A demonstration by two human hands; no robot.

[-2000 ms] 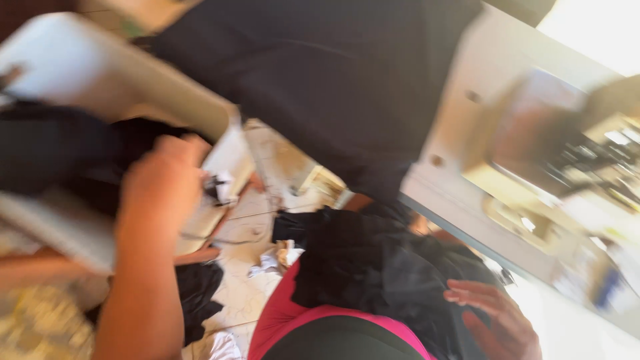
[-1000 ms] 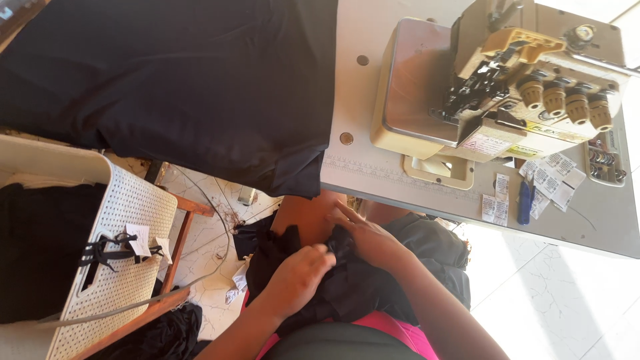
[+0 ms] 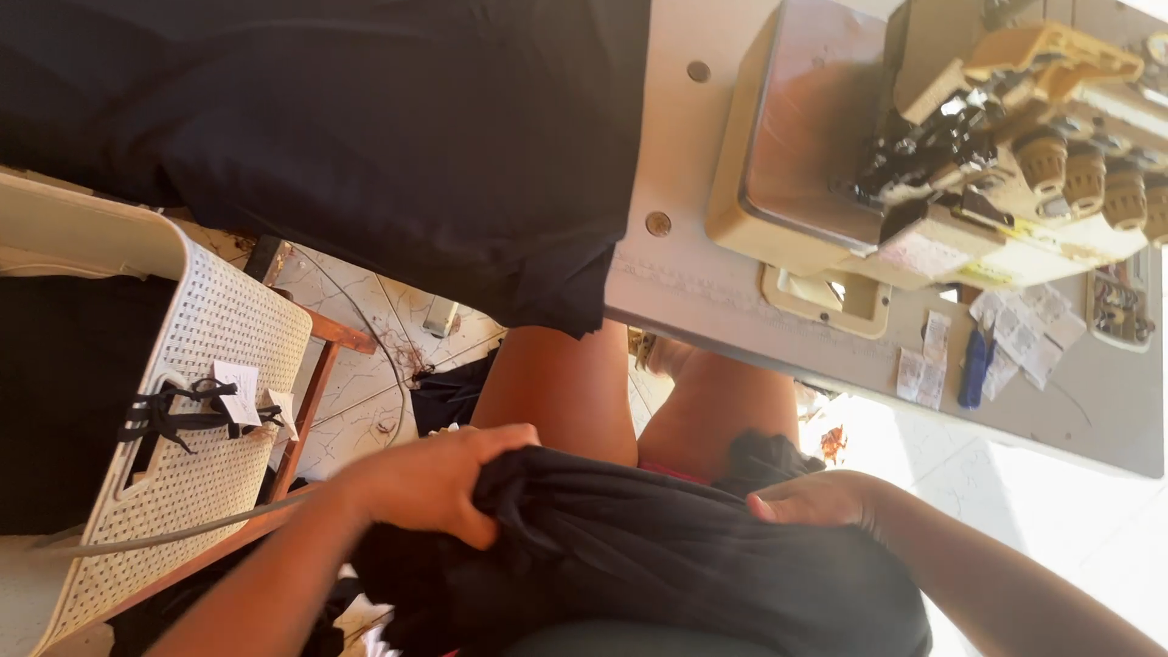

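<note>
Black fabric (image 3: 657, 557) lies gathered over my lap, stretched between my two hands. My left hand (image 3: 438, 484) grips its upper left edge, thumb and fingers around a bunched fold. My right hand (image 3: 812, 502) holds the right part of the same edge, the thumb on top and the other fingers hidden by cloth. Beyond my knees a large dark cloth (image 3: 365, 137) covers the left part of the sewing table (image 3: 693, 283) and hangs over its front edge. An overlock sewing machine (image 3: 967, 155) stands on the right part of the table.
A white perforated plastic basket (image 3: 210, 338) holding dark cloth stands at the left, with black ties and paper tags on its side. A wooden frame (image 3: 315, 401) is beside it. Paper labels (image 3: 1031, 328), a blue tool (image 3: 976, 370) and a small parts tray (image 3: 1121, 306) lie near the machine.
My left hand was at the basket, then both hands were close together on the black fabric in my lap. Now they are apart, with the fabric spread between them.
</note>
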